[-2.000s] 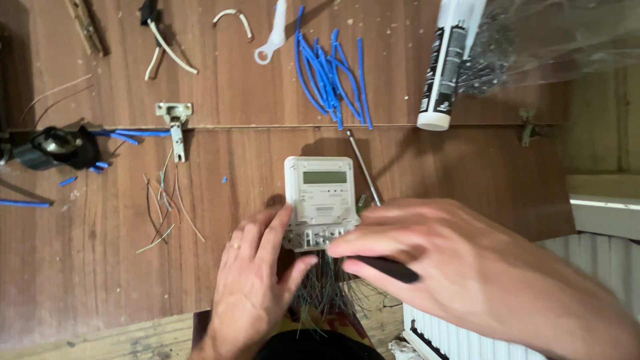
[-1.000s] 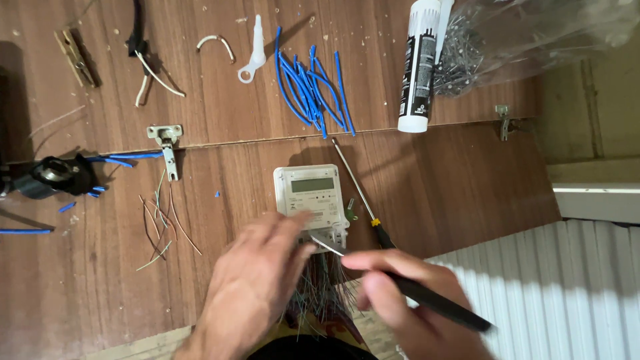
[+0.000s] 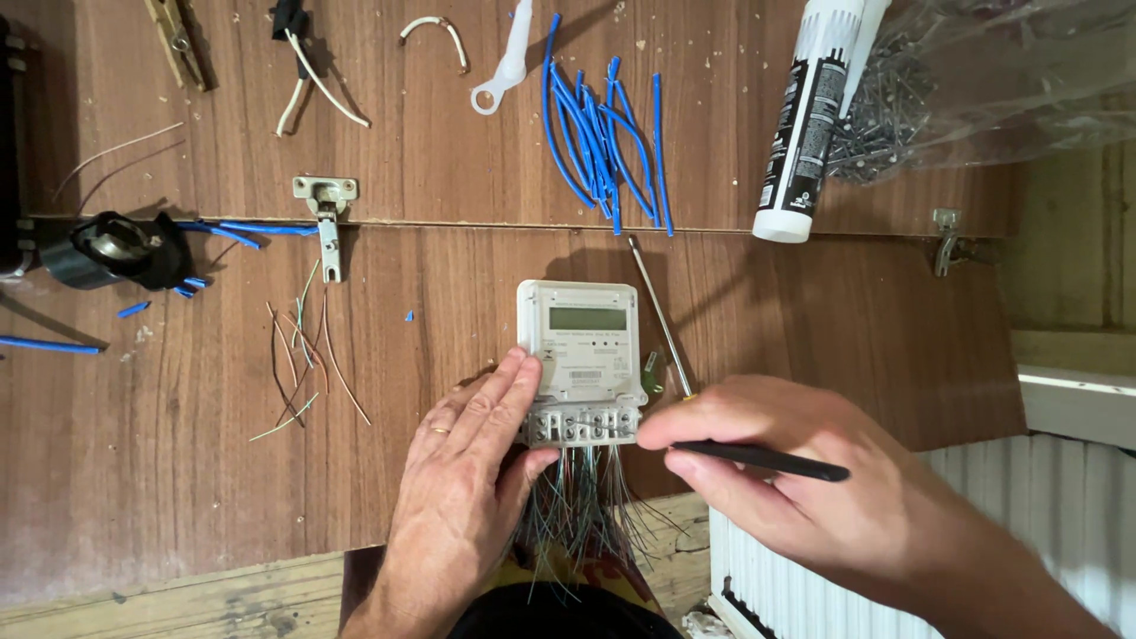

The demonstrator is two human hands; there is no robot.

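A white electricity meter (image 3: 586, 351) lies face up near the table's front edge. Its terminal block (image 3: 584, 426) is exposed, and many thin wires (image 3: 581, 506) hang from its lower side. My left hand (image 3: 470, 453) rests along the meter's left side, fingertips on its casing. Between the thumb and fingers of my right hand (image 3: 781, 479) is a slim tool with a black handle (image 3: 763, 457); its thin metal end lies over the terminals, and the exact tip is hard to make out. A longer screwdriver (image 3: 661, 315) lies right of the meter, its handle hidden behind my right hand.
Blue insulation pieces (image 3: 599, 133), a white plastic nozzle (image 3: 506, 67) and a sealant cartridge (image 3: 799, 124) lie beyond the meter, near a bag of screws or nails (image 3: 879, 124). Left are loose thin wires (image 3: 306, 355), a metal hinge (image 3: 328, 222) and a black round object (image 3: 115, 250). A radiator (image 3: 1047, 506) stands right.
My right hand has moved up beside the terminal block since one second ago, now covering the lying screwdriver's handle. My left hand has shifted off the meter's lower front to its left side.
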